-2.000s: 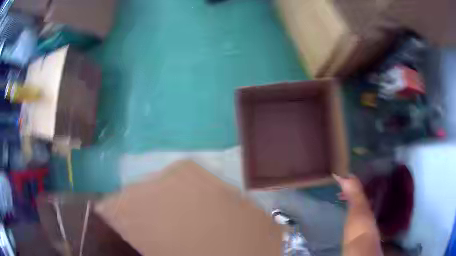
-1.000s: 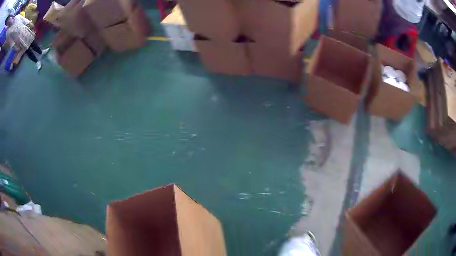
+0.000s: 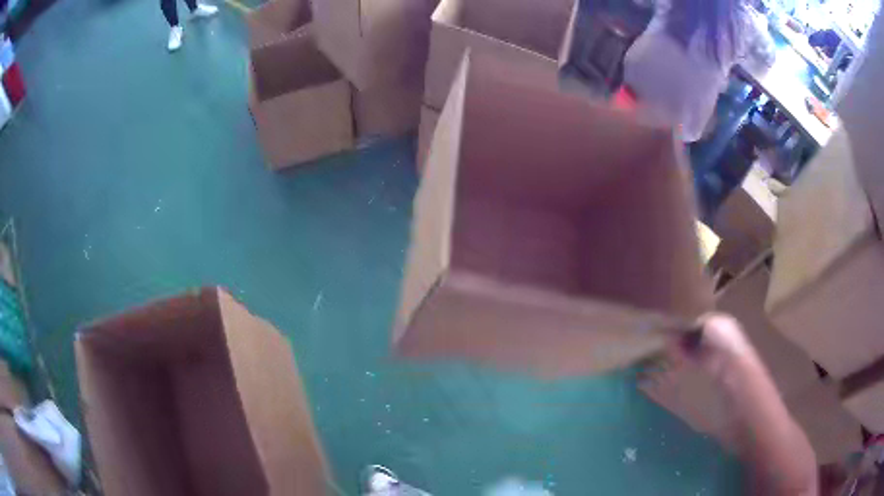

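Note:
An empty open-topped carton (image 3: pixel 543 325) is held up in front of me, tilted, its dark inside facing me. My right hand (image 3: pixel 717 354) grips the rim at its near right corner; the fingers are partly hidden. A second empty open carton (image 3: pixel 267 387) is at the lower left, cut off by the bottom edge. No hand shows on it. My left hand is not in view.
Open and stacked cartons (image 3: pixel 305 121) stand on the green floor (image 3: pixel 174 194) ahead. More cartons (image 3: pixel 834 262) are at the right. A seated person (image 3: pixel 678 68) is by a worktable (image 3: pixel 800 82) at upper right. A shoe (image 3: pixel 383 480) shows at the bottom.
The view has swung across the floor. The carton at my right hand now appears higher and larger; the other carton has shifted left in view. My right hand shows again after being out of view.

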